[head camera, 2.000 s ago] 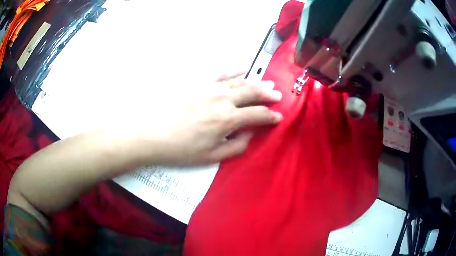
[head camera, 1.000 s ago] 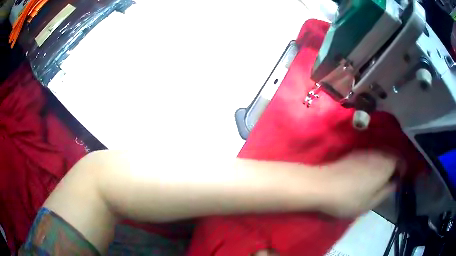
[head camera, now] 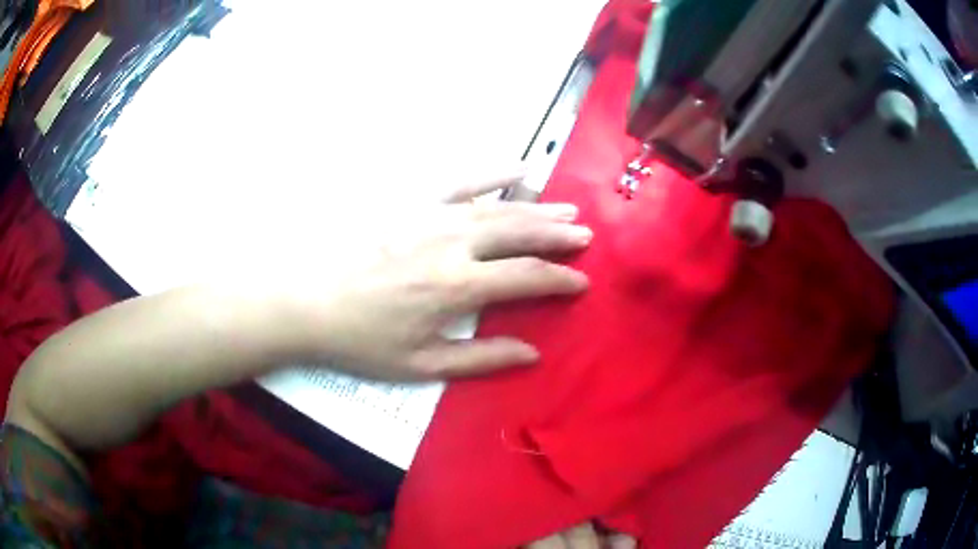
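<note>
A bright red garment panel [head camera: 665,365] lies under the machine head and over the front of the table. The presser foot [head camera: 634,177] stands over the cloth in a bright light. My left hand [head camera: 483,279] lies flat with fingers apart, its fingertips on the panel's left edge. My right hand [head camera: 584,536] shows only as a few fingers at the bottom edge, by a fold of the panel; the rest is hidden or cut off. A pale thread tail [head camera: 513,438] lies near a small fold in the cloth.
The sewing machine head [head camera: 794,118] fills the upper right, with a pale knob [head camera: 751,221] low on it. A blue-lit display [head camera: 960,306] is at the right edge. Darker red cloth [head camera: 231,450] lies at lower left. Orange strips [head camera: 32,48] are at far upper left.
My left hand has moved back from the right side of the panel to its left edge. My right fingers show more at the bottom. The panel's right part now bunches toward the right.
</note>
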